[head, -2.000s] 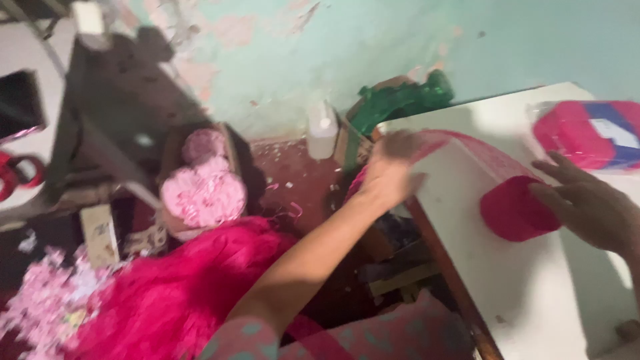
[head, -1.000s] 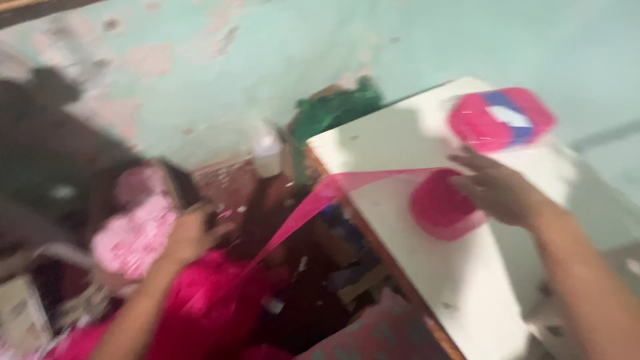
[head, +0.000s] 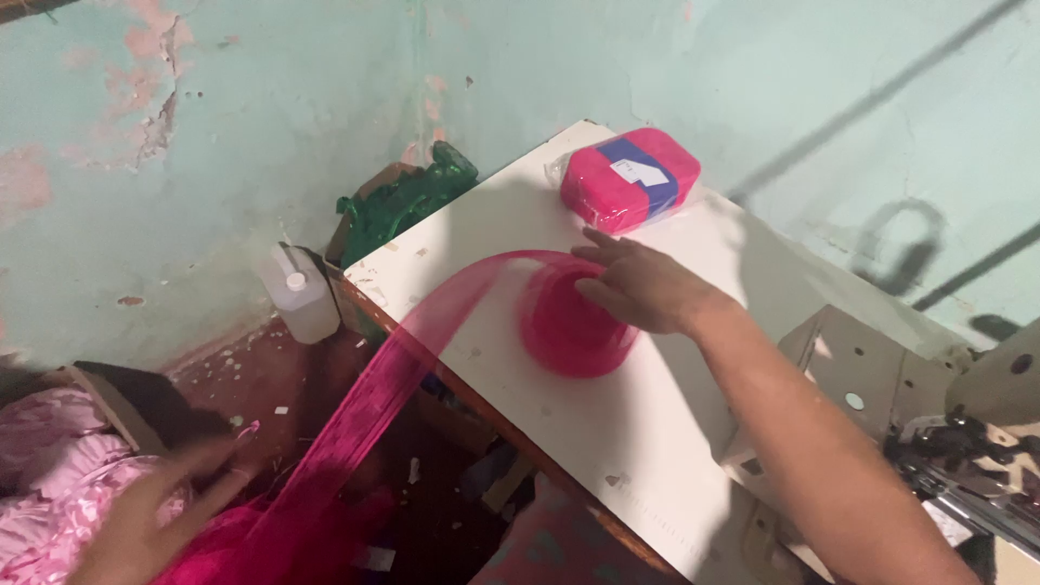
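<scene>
A roll of hot-pink tulle (head: pixel 573 333), blurred, lies on the white tabletop (head: pixel 520 390). At its upper right edge is my right hand (head: pixel 638 280), fingers spread, with the thumb over the roll. From the roll a sheer pink strip (head: pixel 366 406) runs over the table's wooden edge, down to a heap of pink tulle (head: pixel 219 544) at the lower left. My left hand (head: pixel 162 504), blurred with its fingers apart, is beside that heap and holds nothing that I can make out. A plastic-wrapped pink pack (head: pixel 630 179) with a blue band lies behind the roll.
A cardboard box with shiny green material (head: pixel 410 203) stands behind the table's left corner. Near it is a translucent plastic jug (head: pixel 301 296) on the red floor. Pale pink ruffled fabric (head: pixel 61 463) fills a box at the far left. Sewing-machine parts (head: pixel 967 471) are at the right.
My left hand has moved from the table's left edge down toward the tulle heap, and the strip now hangs down there. My right hand stays by the roll. The view has shifted.
</scene>
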